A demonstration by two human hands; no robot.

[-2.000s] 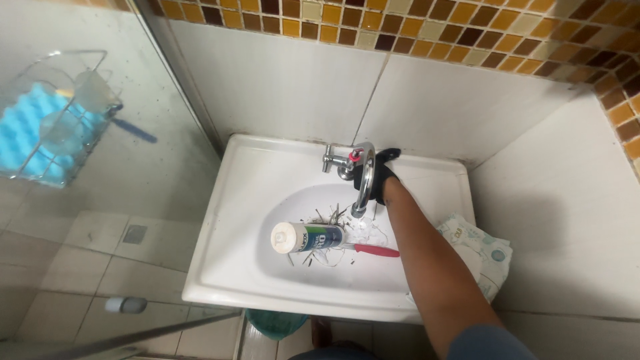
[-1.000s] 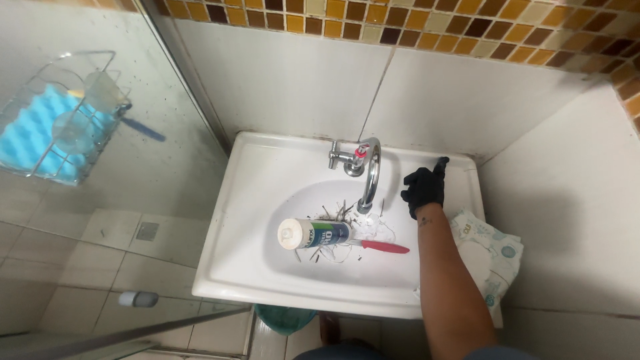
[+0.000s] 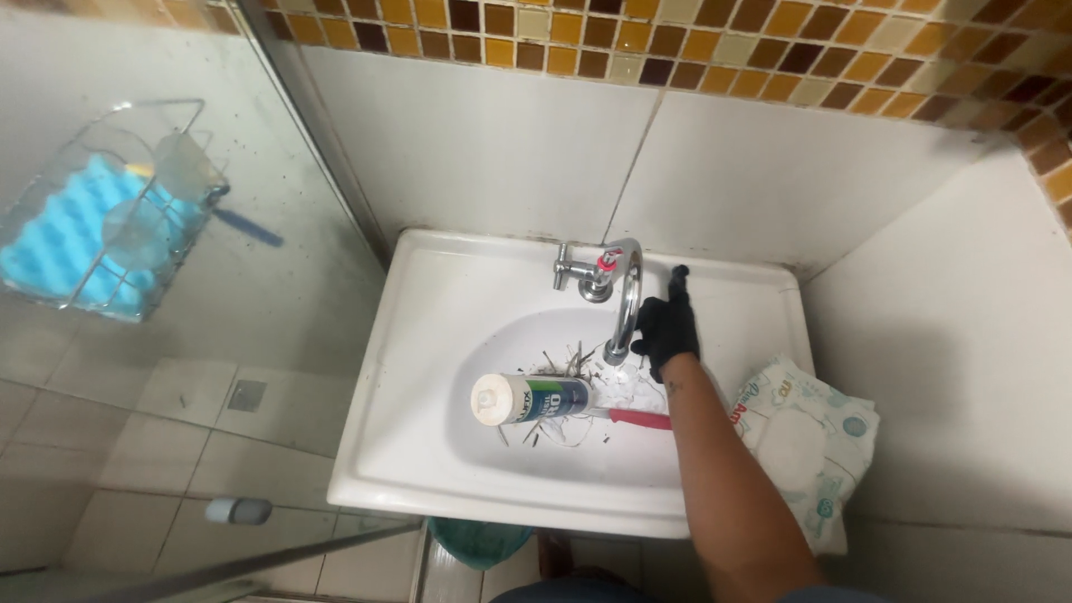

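Observation:
My right hand (image 3: 670, 331), in a black glove, is just right of the curved chrome faucet (image 3: 628, 301), one finger stretched toward the back edge of the white sink (image 3: 519, 498). It holds nothing that I can see. In the basin a sealant tube (image 3: 532, 399) with a pale end lies beside a red-handled knife (image 3: 641, 418), whose blade is partly hidden. Dark strips and scraps (image 3: 574, 360) are scattered around them. My left hand is out of the picture.
A soft wipes pack (image 3: 791, 448) lies on the sink's right side, partly behind my forearm. To the left, a glass panel stands before a wire rack with a blue sponge (image 3: 84, 234). A green bin (image 3: 477, 540) is below the sink. Tiled wall runs behind.
From behind the faucet, my right hand moved right to the sink's back right part, then back left to just beside the faucet. The tube and knife have stayed in the basin.

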